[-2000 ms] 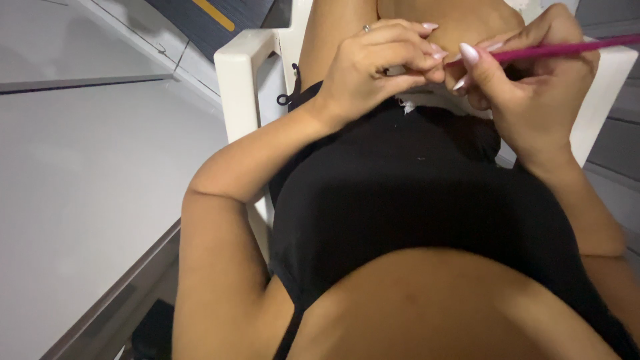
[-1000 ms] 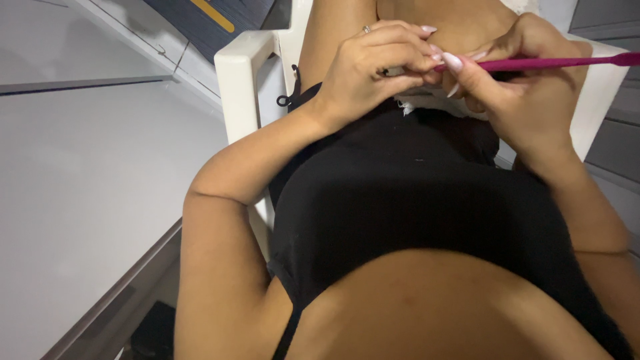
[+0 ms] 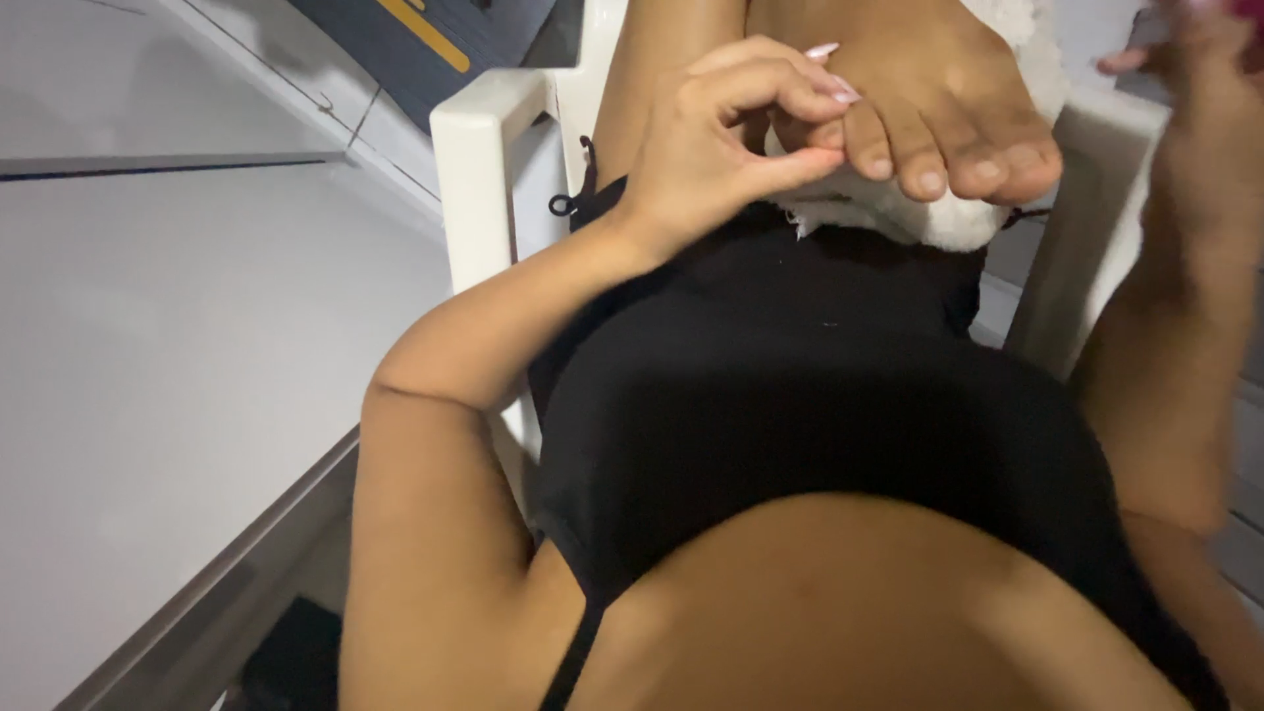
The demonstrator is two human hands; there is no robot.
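Note:
My left hand is at the outer side of the bare foot, its thumb and fingertips pinched at the smallest toe, which they mostly hide. The foot rests on a white fluffy cloth over my lap. At the top right edge, my right hand is raised, blurred and partly cut off, away from the foot. Something magenta shows beside it at the frame edge; the blur hides whether the fingers hold it.
I sit in a white plastic armchair, with one armrest at left and the other at right. A pale panel fills the left side. A dark grey item with a yellow stripe lies at the top left.
My right hand has moved from the foot to the upper right, uncovering the toes. Earlier it held a thin magenta stick there. My left hand has stayed at the foot.

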